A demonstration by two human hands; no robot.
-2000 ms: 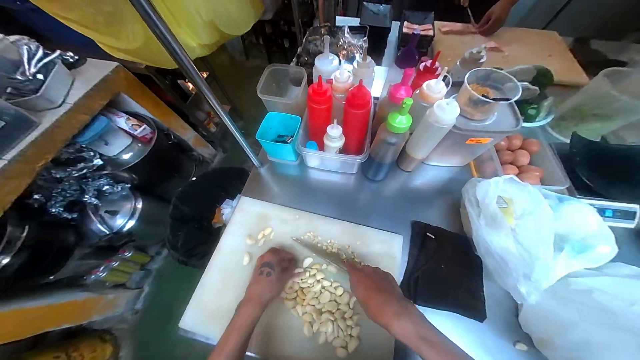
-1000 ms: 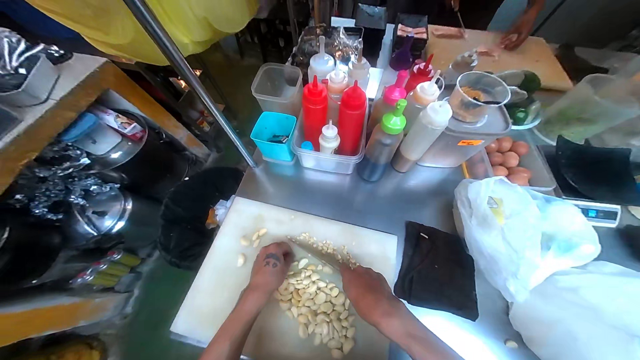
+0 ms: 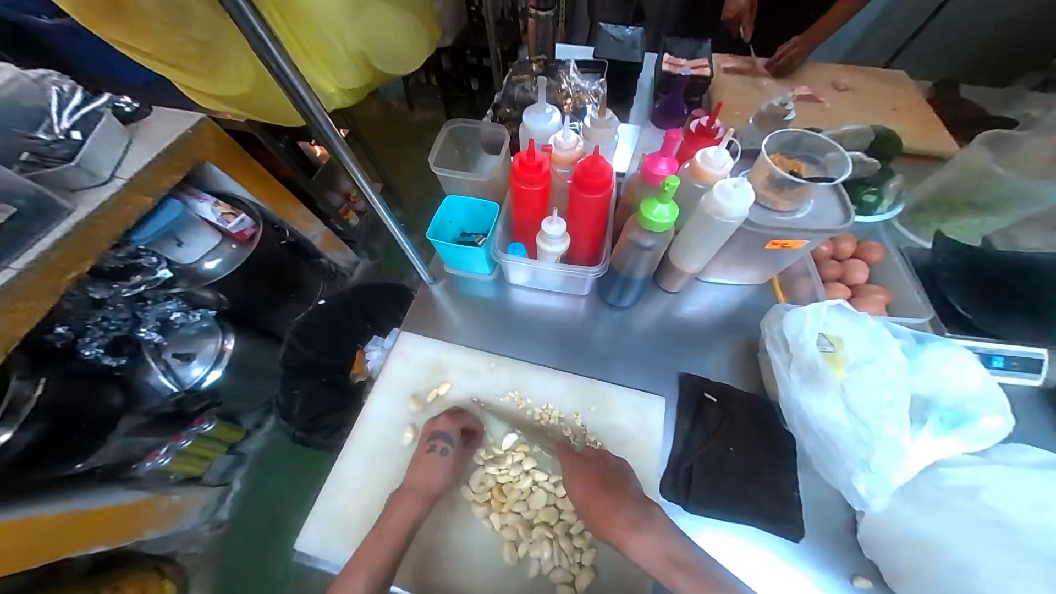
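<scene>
A white cutting board (image 3: 363, 487) lies on the steel table. My right hand (image 3: 598, 487) grips a knife (image 3: 520, 425), whose blade points up and left across the board. At the knife's tip end, my left hand (image 3: 445, 450) rests on the board with curled fingers; whether a clove is under them is hidden. Peeled garlic cloves (image 3: 536, 511) are heaped between my forearms. Small chopped garlic pieces (image 3: 549, 412) lie along the far side of the blade, and a few loose cloves (image 3: 410, 434) sit left of my left hand.
Behind the board stand squeeze bottles (image 3: 591, 206), a turquoise container (image 3: 464, 235) and a tub (image 3: 804, 169). A folded black cloth (image 3: 730, 458), plastic bags (image 3: 874, 388) and eggs (image 3: 854, 270) are at the right. Across the table, another person's hands (image 3: 789, 56) work at a board (image 3: 841, 99).
The view has shifted slightly. My hands and the knife keep nearly the same place on the board. The other person's hands have moved closer together since the frame of one second ago.
</scene>
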